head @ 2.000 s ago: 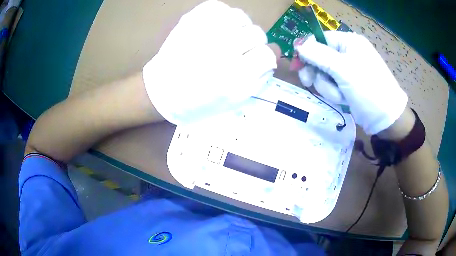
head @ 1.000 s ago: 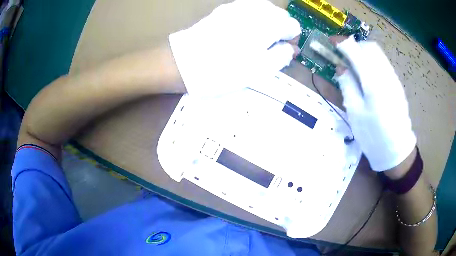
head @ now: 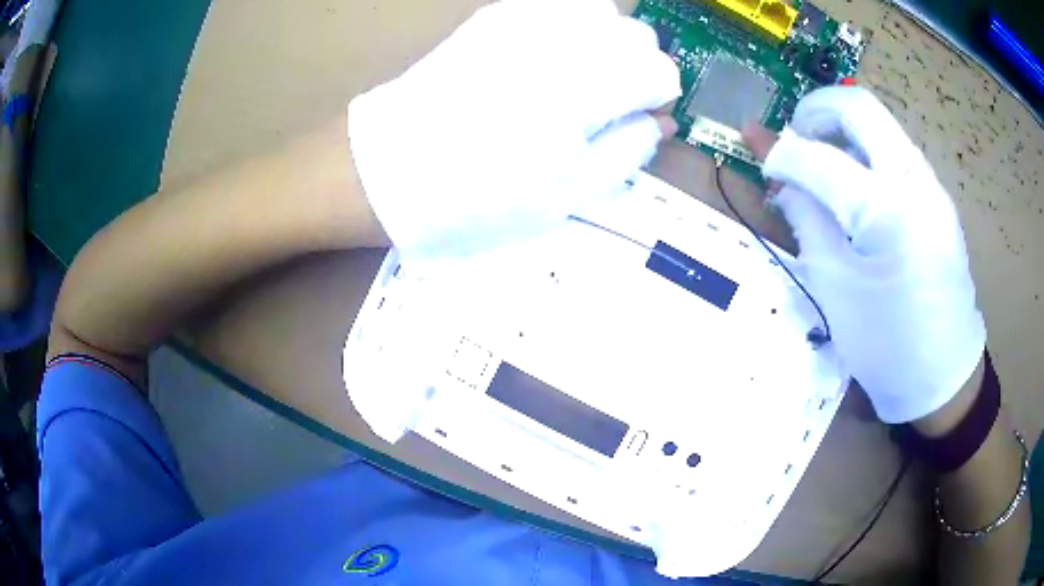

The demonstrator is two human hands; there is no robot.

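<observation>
The green circuit board [head: 685,46] lies at the top, with a silver-grey shield can [head: 733,92] and a cream strip [head: 719,137] at its near edge. My gloved left hand [head: 515,126] has its bare fingertips closed at the board's left edge; the grip is partly hidden. My gloved right hand [head: 876,246] holds the board's near right edge, thumb beside the cream strip. A thin black antenna lead [head: 761,237] runs from the board edge to the white router shell [head: 550,326]. A thin grey lead [head: 624,238] in the shell passes under my left hand.
The shell lies on a tan cardboard sheet [head: 263,69] with dark specks at its far right. A blue object [head: 1019,48] is at the upper right. A black cord [head: 876,527] hangs from my right wrist band. Another person's arm [head: 14,172] shows at the far left.
The blurred pale tool or strip in my right hand a second ago no longer shows there. My right fingertips have moved down to the board's near edge. The shell appears slightly lower.
</observation>
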